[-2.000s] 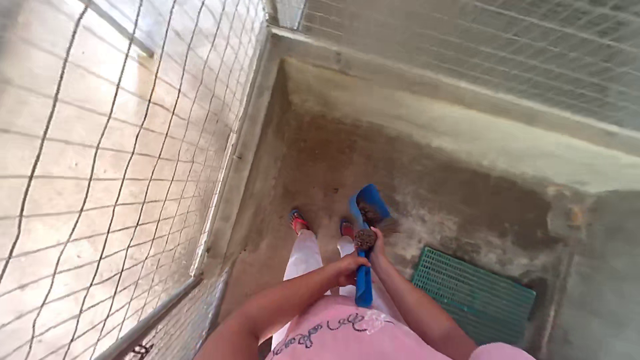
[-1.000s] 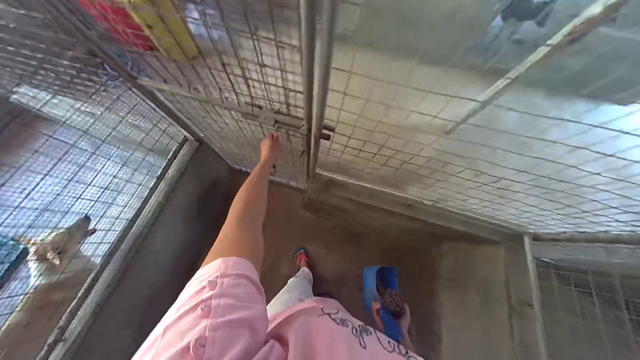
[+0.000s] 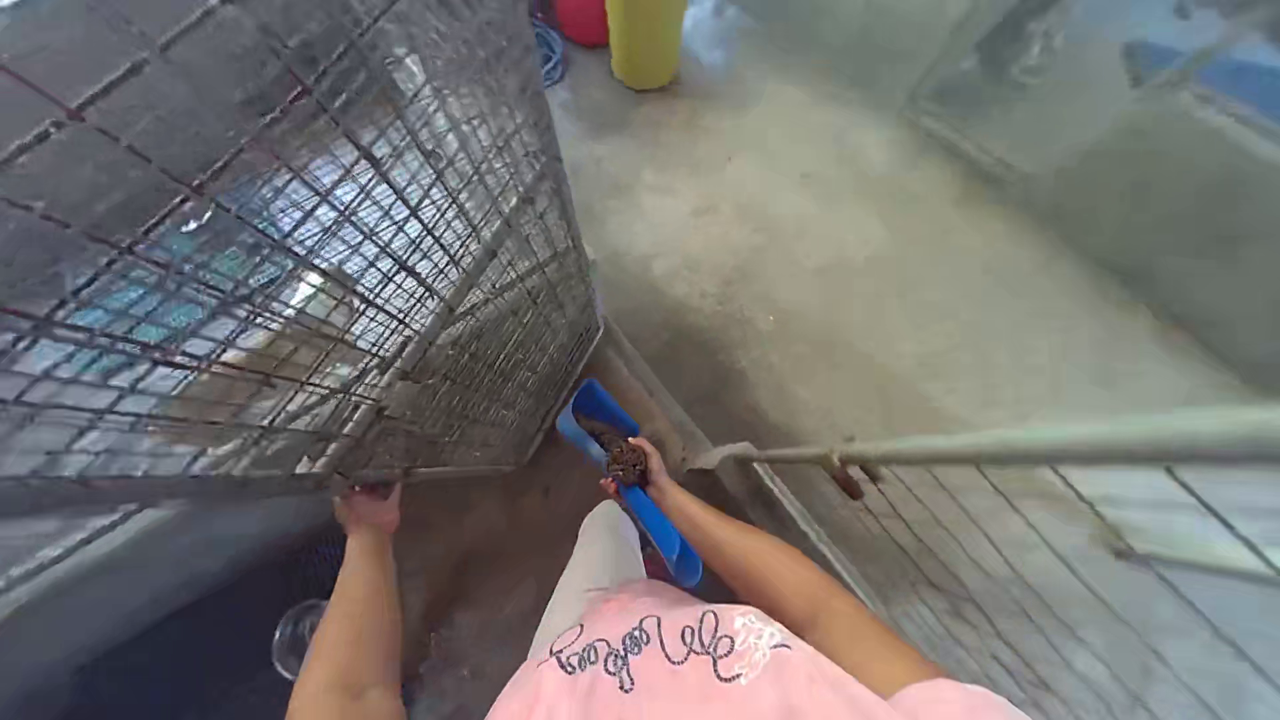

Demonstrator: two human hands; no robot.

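My left hand [image 3: 368, 508] is on the bottom rail of a wire mesh gate [image 3: 440, 300], its fingers partly hidden behind the frame. My right hand [image 3: 648, 470] grips a blue plastic scoop [image 3: 660, 530] at its middle, together with a round brown clump [image 3: 627, 463] that looks like a brush head or coarse matter; I cannot tell which. Dark material [image 3: 600, 430] lies in the scoop's wide far end.
Concrete floor [image 3: 800, 250] stretches beyond a low sill [image 3: 660, 390]. A yellow container [image 3: 645, 40] and a red one [image 3: 582, 20] stand at the top. On the right runs a mesh panel with a metal rail [image 3: 1000, 437]. A tan animal shows through the gate mesh.
The mesh gate, closed with my left hand at its latch one second ago, now stands swung open. My left hand is now on its rail. The scoop remains in my right hand.
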